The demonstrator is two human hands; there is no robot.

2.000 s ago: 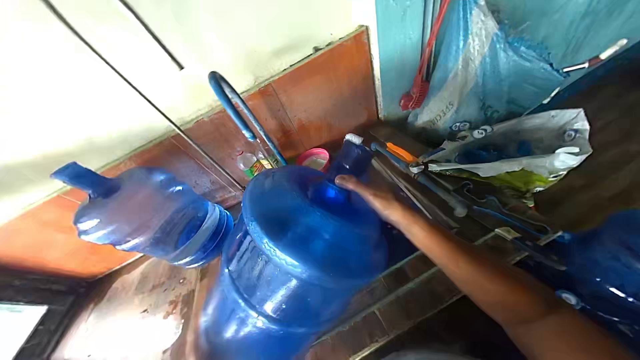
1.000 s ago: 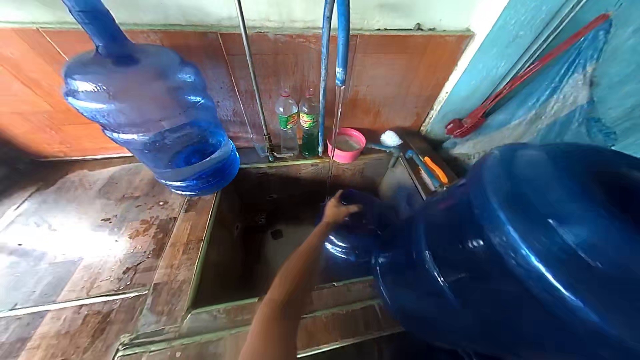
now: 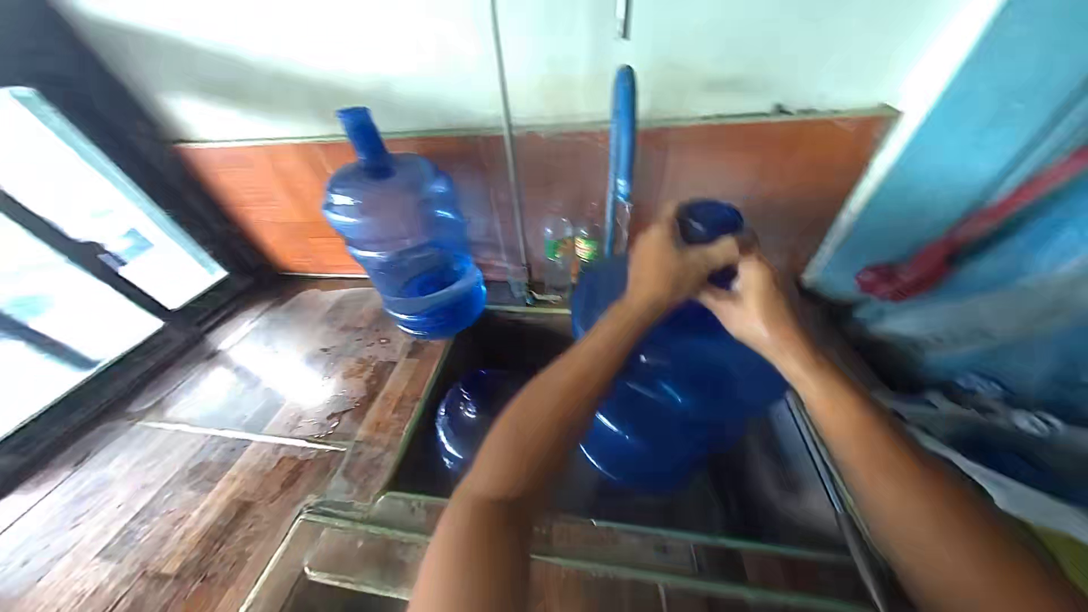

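Both my hands are at the dark blue neck of a large blue plastic water jug (image 3: pixel 671 391), which stands upright in the sink (image 3: pixel 399 442). My left hand (image 3: pixel 676 263) grips the neck from the left, and my right hand (image 3: pixel 748 297) closes on it from the right; motion blur hides the exact finger positions. Left of this jug, lower in the sink and partly behind my left forearm, lies a rounded blue container (image 3: pixel 476 416). Another translucent blue jug (image 3: pixel 408 246) stands on the counter at the sink's back left corner.
Behind the sink are a blue hose (image 3: pixel 623 144), a thin pipe (image 3: pixel 510 153) and two small labelled bottles (image 3: pixel 571 246). The wet wood-patterned counter (image 3: pixel 255 408) extends left toward a window (image 3: pixel 93 221). A red long-handled tool (image 3: pixel 935 255) hangs at the right.
The large jug, at the right a second ago, now stands in the sink. Both hands have come to its neck; only one hand showed before. The view has shifted.
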